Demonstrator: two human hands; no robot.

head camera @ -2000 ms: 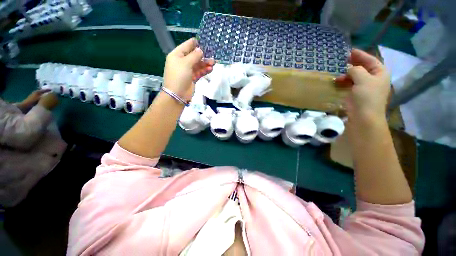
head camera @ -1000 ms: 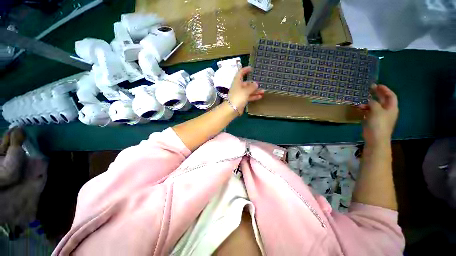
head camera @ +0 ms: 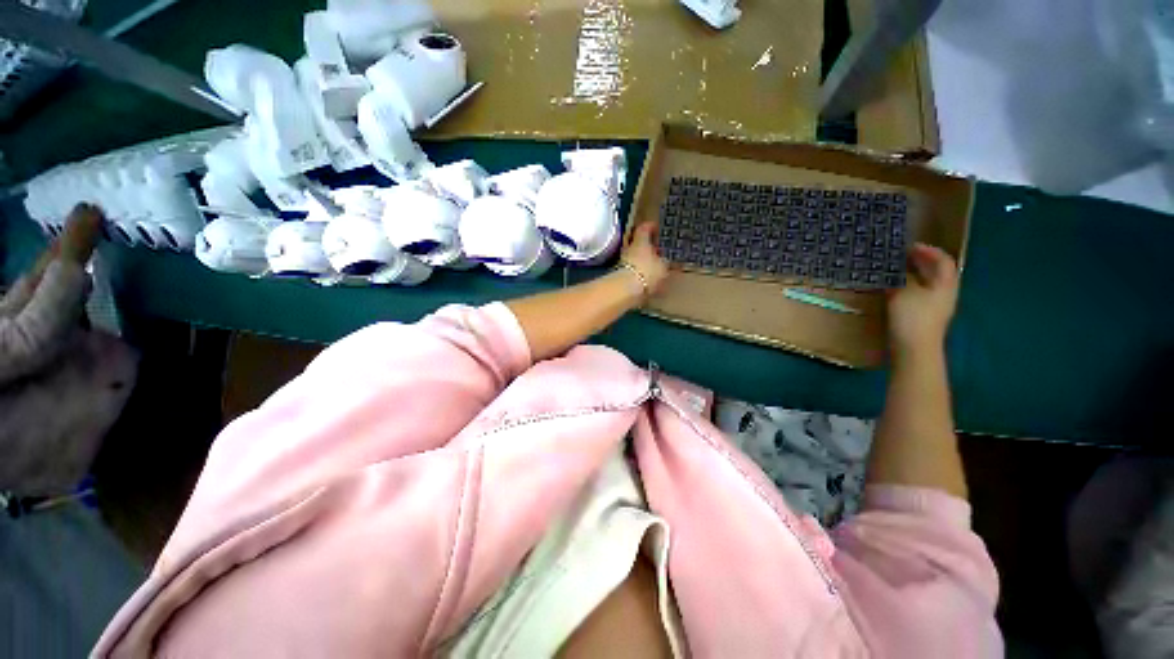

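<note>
A dark gridded sheet of small parts (head camera: 785, 232) is inside the shallow brown carton tray (head camera: 807, 337) on the bench. My left hand (head camera: 646, 258) is at the sheet's left end, by the tray's left wall. My right hand (head camera: 924, 294) is at its right end, with curled fingers over the tray's right part. The fingertips of both hands are partly hidden. A thin teal-green stick (head camera: 821, 300) lies in the tray in front of the sheet.
White dome cameras (head camera: 503, 232) stand in a row left of the tray, with more piled behind. A large cardboard sheet (head camera: 541, 64) lies behind. Another person's hand (head camera: 71, 245) is at far left. A carton of white parts (head camera: 798, 451) is below the bench edge.
The gridded sheet has gone from held up over the bench, then over the tray, down into the tray. The teal-green stick now shows. The view has swung toward the right side of the bench.
</note>
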